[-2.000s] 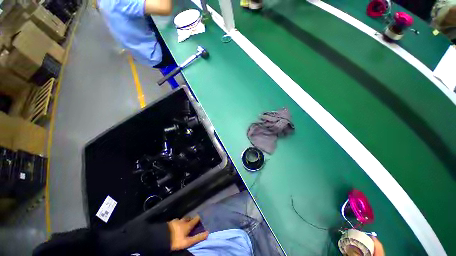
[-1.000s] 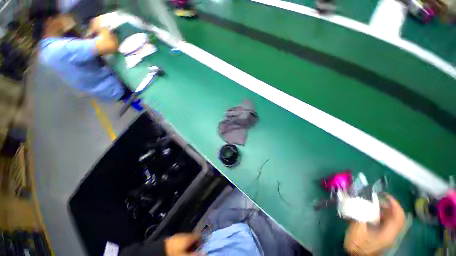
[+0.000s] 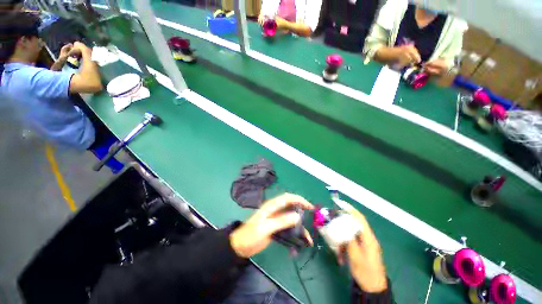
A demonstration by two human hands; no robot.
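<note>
My right hand (image 3: pixel 364 255) holds a whitish heater core (image 3: pixel 344 228) with a pink flared part (image 3: pixel 321 217) pointing left, above the bench. My left hand (image 3: pixel 267 225) holds a small black part (image 3: pixel 291 236), blurred, probably the round housing. The two parts are close together; whether they touch is unclear. A thin dark wire hangs below them. A crumpled dark grey cloth (image 3: pixel 252 183) lies on the green bench just beyond my left hand.
Pink-mouthed units (image 3: pixel 469 267) stand at the lower right by the white strip. Another unit (image 3: pixel 484 193) lies on the green surface beyond. A hammer (image 3: pixel 128 141) lies at the bench edge. A black bin (image 3: pixel 77 237) is at the lower left. Workers sit left and across.
My left hand has risen from my lap and now holds the black part. My right hand has brought the core inward, toward it. The view has swung right and up, showing more workers.
</note>
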